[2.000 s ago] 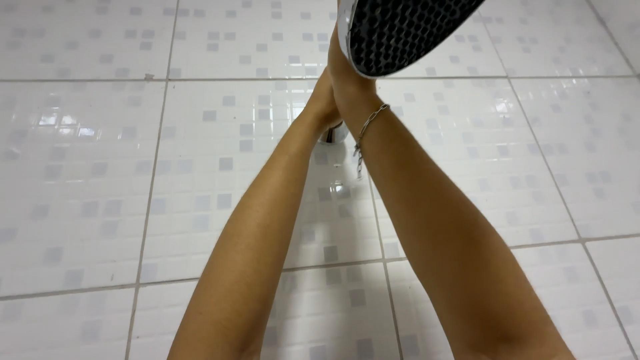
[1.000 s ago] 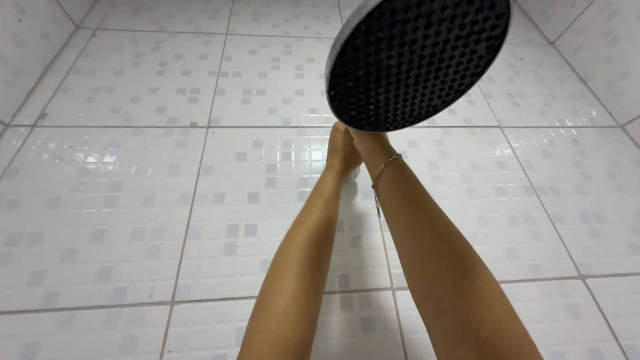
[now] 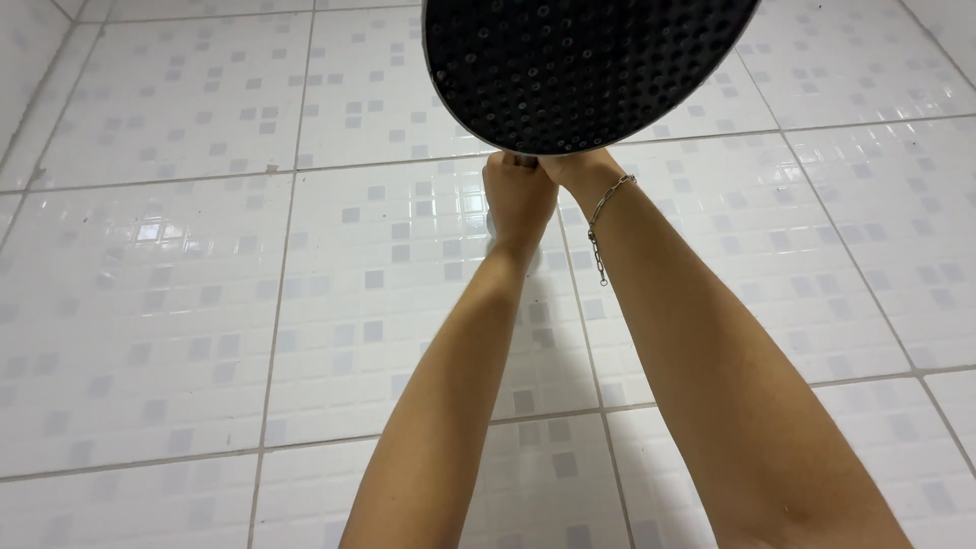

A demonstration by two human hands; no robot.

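Observation:
A large shower head (image 3: 579,69), with a black face full of small nozzles and a pale rim, fills the top middle of the view. Just under its lower edge, my left hand (image 3: 518,191) has its fingers curled around something that is mostly hidden. A rounded, shiny metal fitting (image 3: 490,225) shows in part beside that wrist. My right hand (image 3: 579,164) touches or nearly touches the left one; its fingers are behind the shower head, so its grip cannot be seen. A chain bracelet (image 3: 597,221) hangs on my right wrist.
Glossy white tiles (image 3: 175,305) with small grey squares lie behind both arms, divided by grey grout lines. At the upper left, another tiled surface (image 3: 30,46) meets them in a corner, and one more edge runs at the upper right.
The view has shifted, and more of the shower head's face shows than two seconds ago. Both hands stay close together beneath its edge.

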